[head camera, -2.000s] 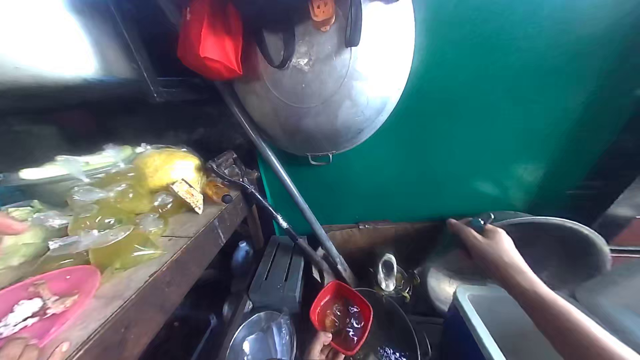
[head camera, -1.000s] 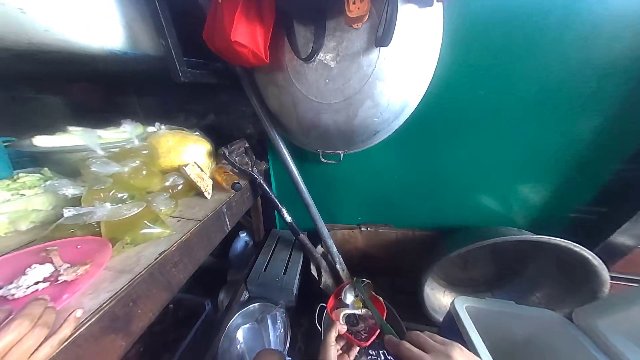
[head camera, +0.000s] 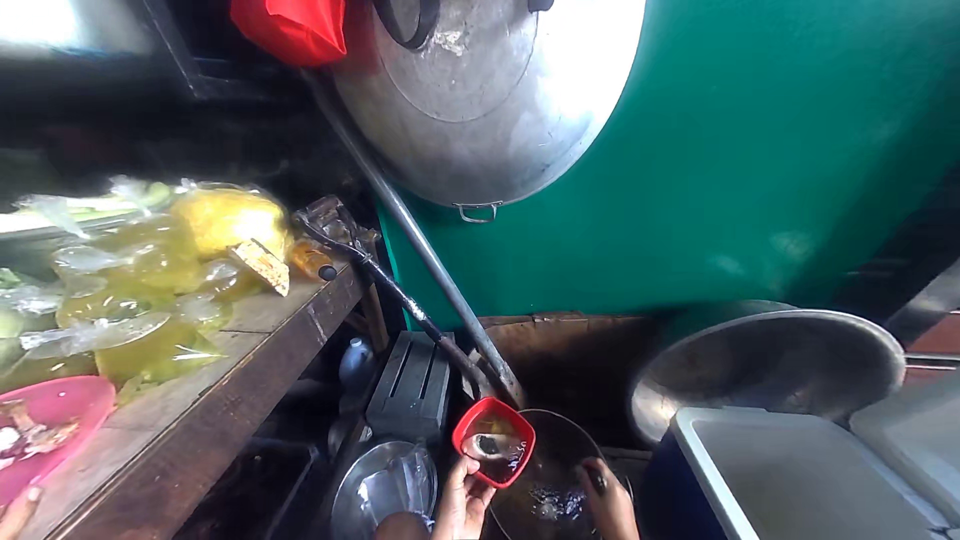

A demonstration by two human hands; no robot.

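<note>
My left hand (head camera: 463,501) grips a red square bowl (head camera: 459,442) by its lower rim. The bowl holds broth and a pale piece of food with a dark centre. To its right, my right hand (head camera: 611,504) is closed on a dark handle (head camera: 596,478), over a large round pot (head camera: 562,420) of dark liquid. The pot's liquid glints between the hands. Whatever the handle leads to is hidden.
A wooden bench (head camera: 262,352) carries bags of yellow-green liquid (head camera: 142,292) and a pink plate (head camera: 82,405), with another person's fingers (head camera: 21,510) beside it. Nearby are a metal bowl (head camera: 375,480), an open cooler (head camera: 697,457), a tilted basin (head camera: 757,367) and leaning metal poles (head camera: 427,255).
My right hand was at the tilted basin two seconds ago, then at the red bowl with a green-handled utensil. Now it is over the pot, right of the bowl.
</note>
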